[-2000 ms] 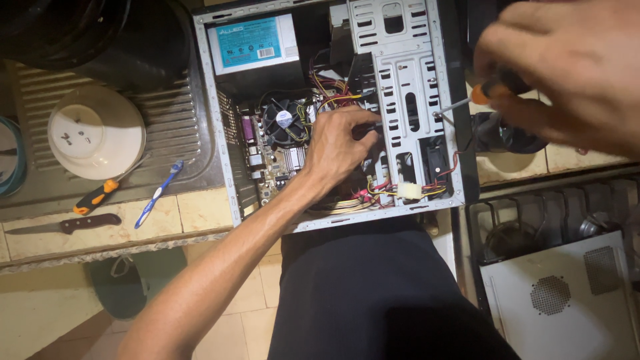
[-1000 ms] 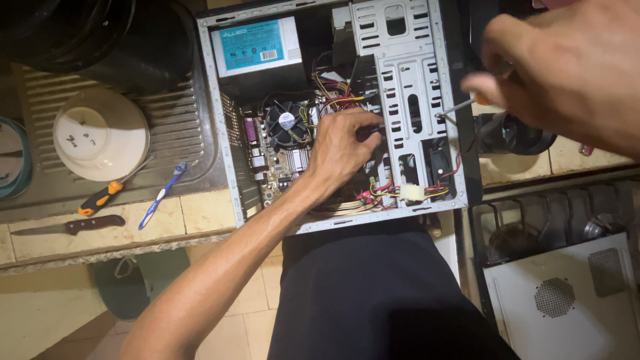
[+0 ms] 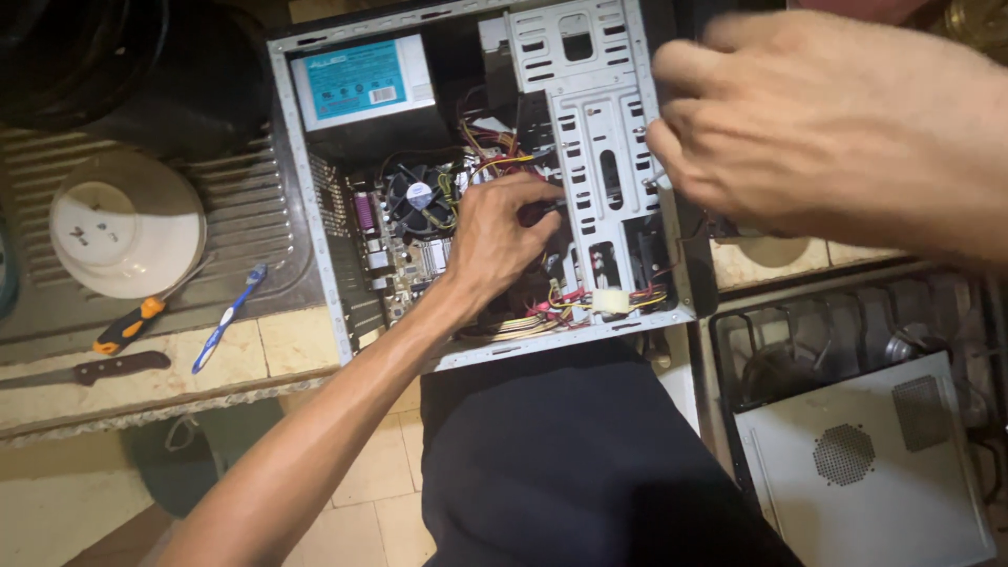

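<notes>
An open desktop computer case (image 3: pixel 315 228) lies on its side, its inside showing. My left hand (image 3: pixel 508 228) reaches into it beside the perforated metal drive cage (image 3: pixel 602 157), thumb and forefinger around a dark part that I cannot make out. Left of that hand are the CPU cooler fan (image 3: pixel 420 195) and the motherboard (image 3: pixel 405 272). The power supply (image 3: pixel 362 79) fills the upper left corner. My right hand (image 3: pixel 732 126), blurred, is closed over the case's right edge; a screwdriver's metal shaft (image 3: pixel 655 179) shows below its fingers, the handle hidden. A white connector (image 3: pixel 610 301) sits on wires by the cage.
On the left are an upturned white bowl (image 3: pixel 130 228) on a steel drainboard (image 3: pixel 260 236), an orange-and-black screwdriver (image 3: pixel 130 324), a blue toothbrush (image 3: pixel 228 319) and a knife (image 3: pixel 122 367). A metal side panel (image 3: pixel 866 465) lies on the stove (image 3: pixel 732 339) at the lower right.
My right hand has moved closer to the drive cage; the orange part of its screwdriver, seen two seconds ago, is now hidden. My left hand stays beside the cage inside the case.
</notes>
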